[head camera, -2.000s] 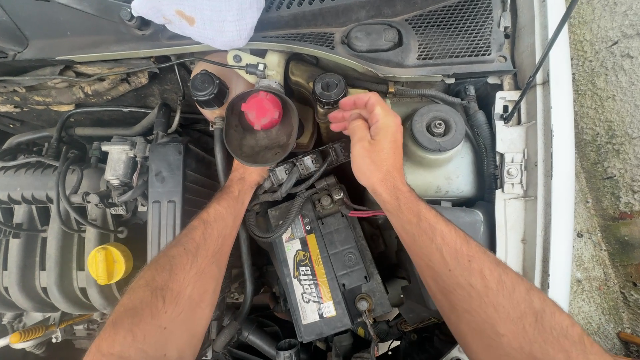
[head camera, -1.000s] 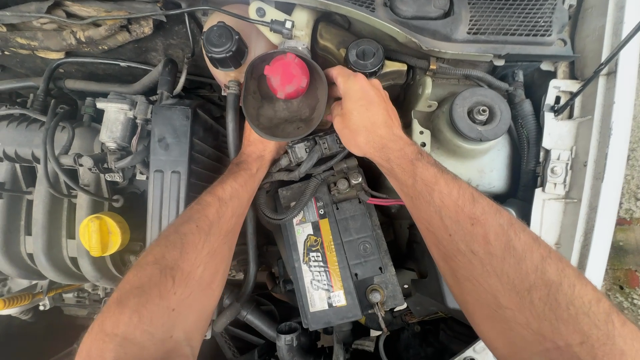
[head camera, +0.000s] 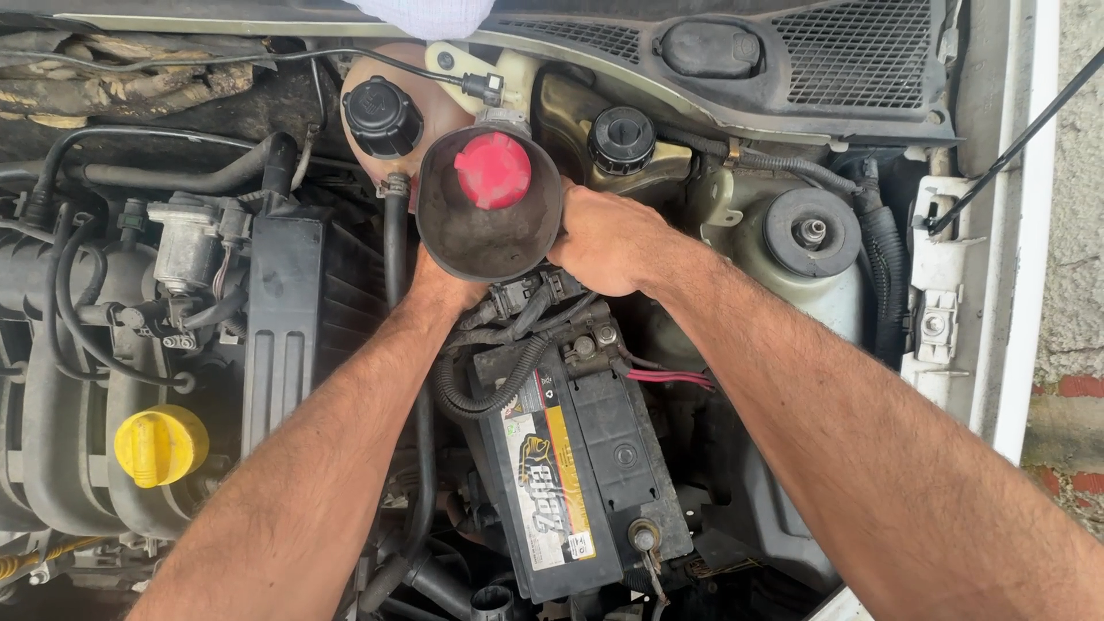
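A dark, wide-mouthed funnel (head camera: 483, 237) stands over the engine bay with a red cap (head camera: 493, 170) in its mouth. My left hand (head camera: 444, 280) is under its lower left side; the fingers are hidden, so its grip cannot be told. My right hand (head camera: 608, 237) is at the funnel's right side, knuckles up, fingertips hidden behind the rim. To the left of the funnel is a pinkish coolant expansion tank (head camera: 358, 82) with a black cap (head camera: 382, 116). A black round reservoir cap (head camera: 621, 140) lies beyond my right hand.
A car battery (head camera: 552, 483) with cables and terminals sits below my hands. Leftward are the engine intake manifold (head camera: 52, 345) and a yellow oil filler cap (head camera: 161, 446). A strut mount (head camera: 811, 233) and the white fender edge (head camera: 1018, 216) are on the right. Pale cloth (head camera: 427, 13) shows at top.
My right hand was raised to the right of the funnel two seconds ago, thumb and fingers visible. It has moved left against the funnel's side, and its fingertips are hidden. My left hand stays underneath.
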